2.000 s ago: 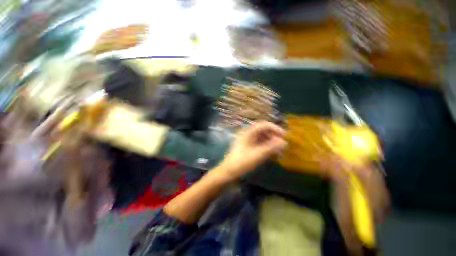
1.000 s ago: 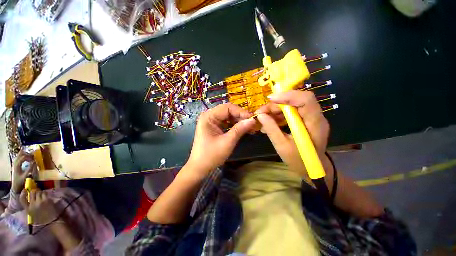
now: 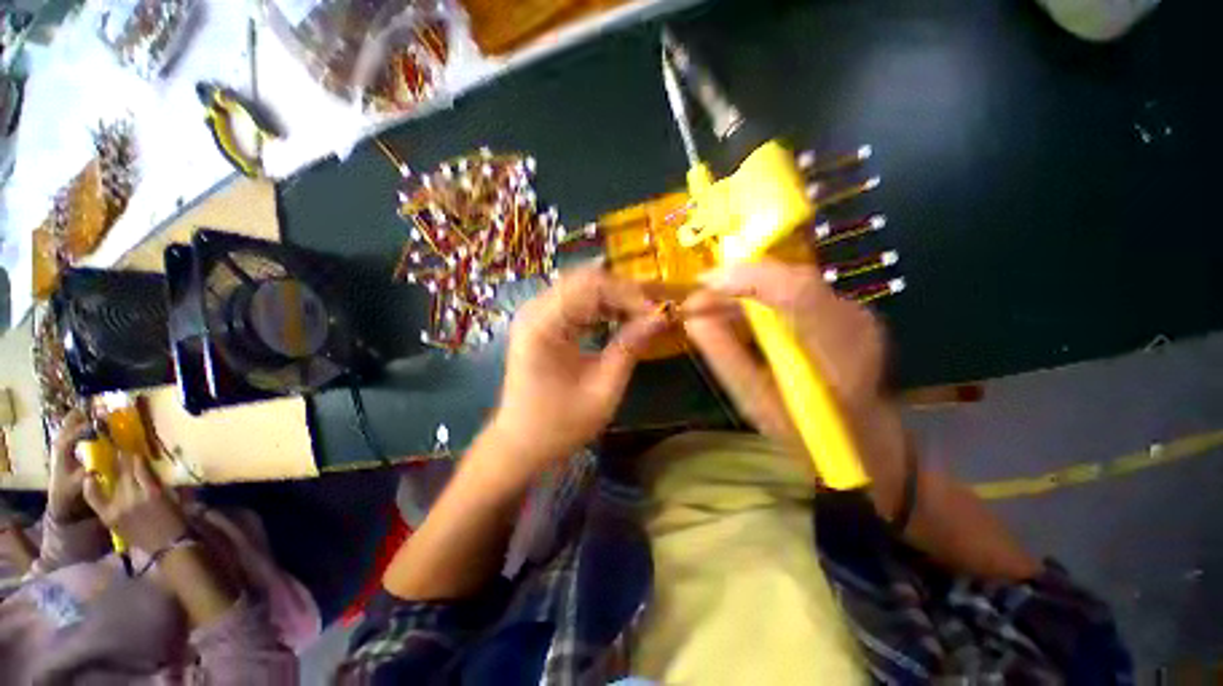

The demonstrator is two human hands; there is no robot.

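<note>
The orange board panel (image 3: 641,239) lies on the dark green bench top, with several connector leads (image 3: 858,225) sticking out of its right side. My right hand (image 3: 805,342) holds the yellow soldering iron (image 3: 794,369), its metal tip pointing up and away past the panel. My left hand (image 3: 570,351) is at the panel's near left edge, thumb and forefinger pinched on a small, blurred connector lead (image 3: 660,311). My right fingertips are close to the same lead; contact is unclear. A pile of loose leads (image 3: 472,241) lies left of the panel.
Two black fans (image 3: 255,322) stand at the left. Yellow-and-black pliers (image 3: 235,130) lie on a white sheet behind them. Another person's hands (image 3: 124,489) hold a yellow tool at the lower left. A pale round object (image 3: 1100,14) sits at the far right corner.
Two seconds ago my hands were apart over the blurred bench. Since one second ago they have stayed together at the panel's near edge, with the iron shifted slightly left.
</note>
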